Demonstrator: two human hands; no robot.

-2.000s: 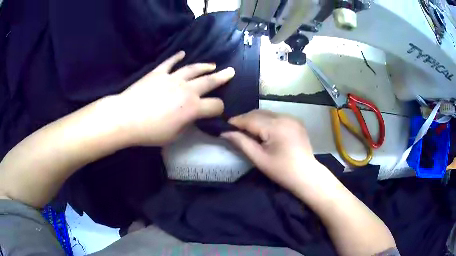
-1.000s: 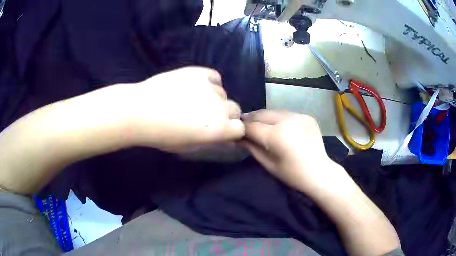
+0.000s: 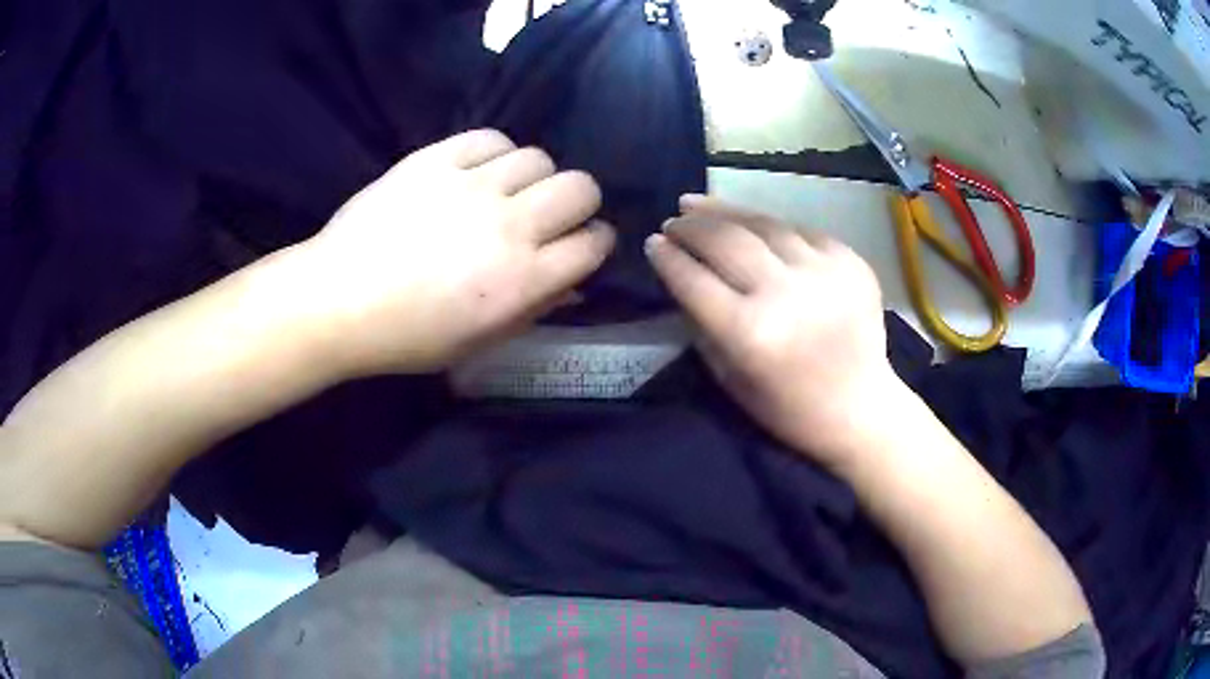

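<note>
A dark fabric garment [image 3: 610,113] covers most of the view and runs up under the presser foot [image 3: 658,13] at the top edge. My left hand [image 3: 465,252] lies on the cloth with fingers curled, gripping the fabric left of its right edge. My right hand [image 3: 783,325] is at the cloth's right edge, thumb and fingertips close together; whether cloth is between them is hard to tell. The two hands are a little apart. A printed measuring scale [image 3: 571,371] shows on the bed's front edge below the hands.
Scissors [image 3: 916,179] with red and yellow-orange handles lie on the machine bed [image 3: 776,113], right of the cloth. The white machine arm [image 3: 1062,66] is at upper right. A blue plastic tray [image 3: 1128,325] with a white strip [image 3: 1108,305] is at right. Blue lattice [image 3: 149,584] shows lower left.
My hands, which met at the cloth edge one second ago, have moved apart. The view has shifted, so the machine and scissors sit higher. The measuring scale shows again.
</note>
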